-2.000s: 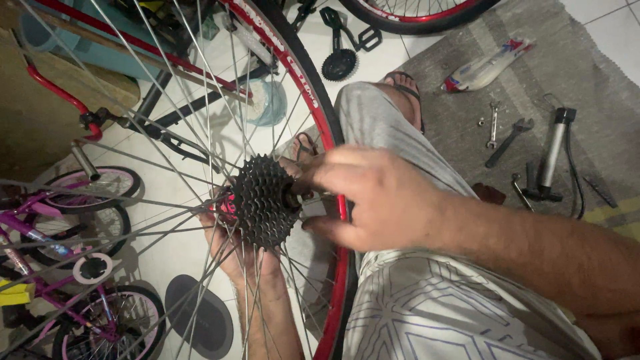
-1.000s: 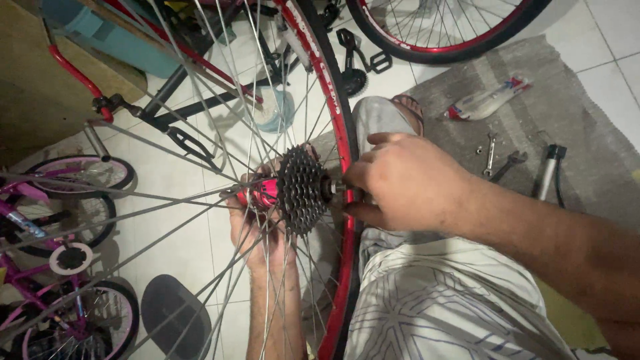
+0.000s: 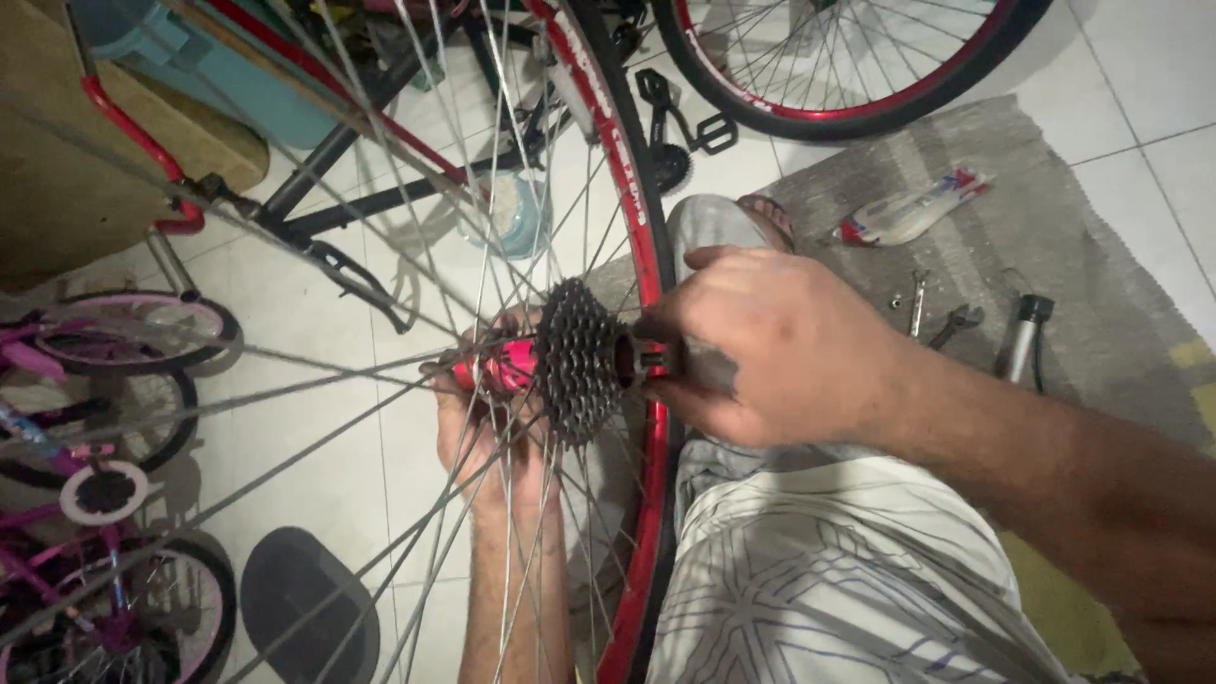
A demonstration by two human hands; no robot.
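A bicycle wheel with a red rim and black tyre stands before me. Its pink-red hub carries a black multi-sprocket cassette. Behind the spokes, my left hand is wrapped around the hub, its fingers partly hidden. On the sprocket side, my right hand pinches a small metal part at the axle end between thumb and fingers. Whether that part is the axle, a nut or a tool cannot be told.
A second red-rimmed wheel lies at the top. The grey mat holds a combination wrench, an adjustable wrench, a hand pump and a plastic packet. A crankset, black frame and purple bicycle surround the wheel.
My right hand was blurred over the cassette's outer face two seconds ago; now its fingertips are at the axle end. The cassette has turned more edge-on to the view. My left hand remains at the hub.
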